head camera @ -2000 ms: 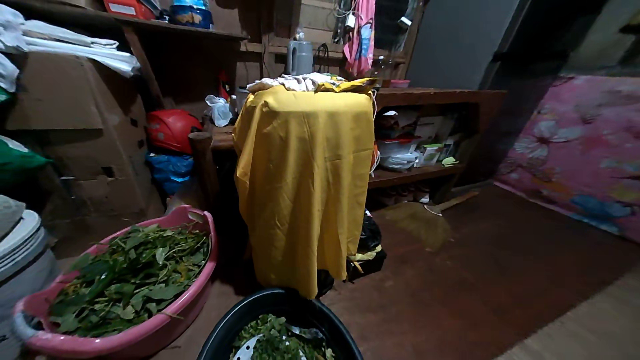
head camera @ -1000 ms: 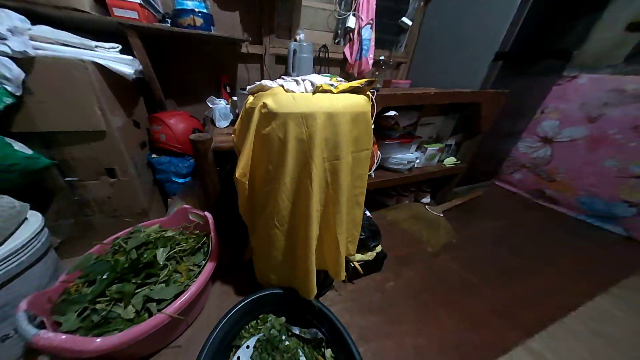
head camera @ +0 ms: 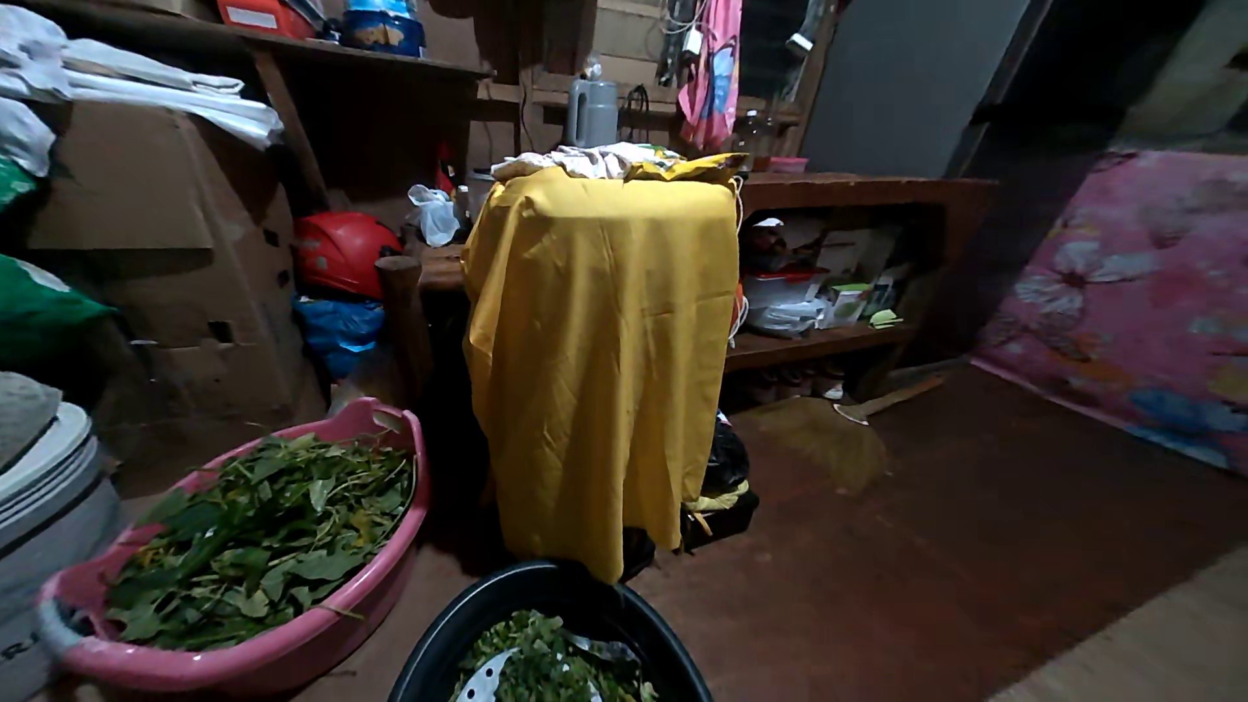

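Observation:
Neither my left hand nor my right hand shows in the head view. At the lower left a pink plastic basin (head camera: 292,624) holds a heap of green leaves (head camera: 283,526). Beside it, at the bottom centre, a black basin (head camera: 439,634) holds chopped greens (head camera: 546,643) and a white perforated piece (head camera: 485,678), partly cut off by the frame's edge. Behind the black basin a yellow cloth (head camera: 604,322) hangs down over something it hides. Crumpled white and yellow fabric or packaging (head camera: 624,161) lies on top of it.
A broom (head camera: 829,434) lies on the reddish floor (head camera: 936,565), in front of a wooden shelf unit (head camera: 819,346) with containers. White buckets (head camera: 58,517) stand at the left edge, near a cardboard box (head camera: 175,253). A red helmet (head camera: 346,253) rests on a blue bag (head camera: 341,331). A pink floral sheet (head camera: 1150,302) hangs right.

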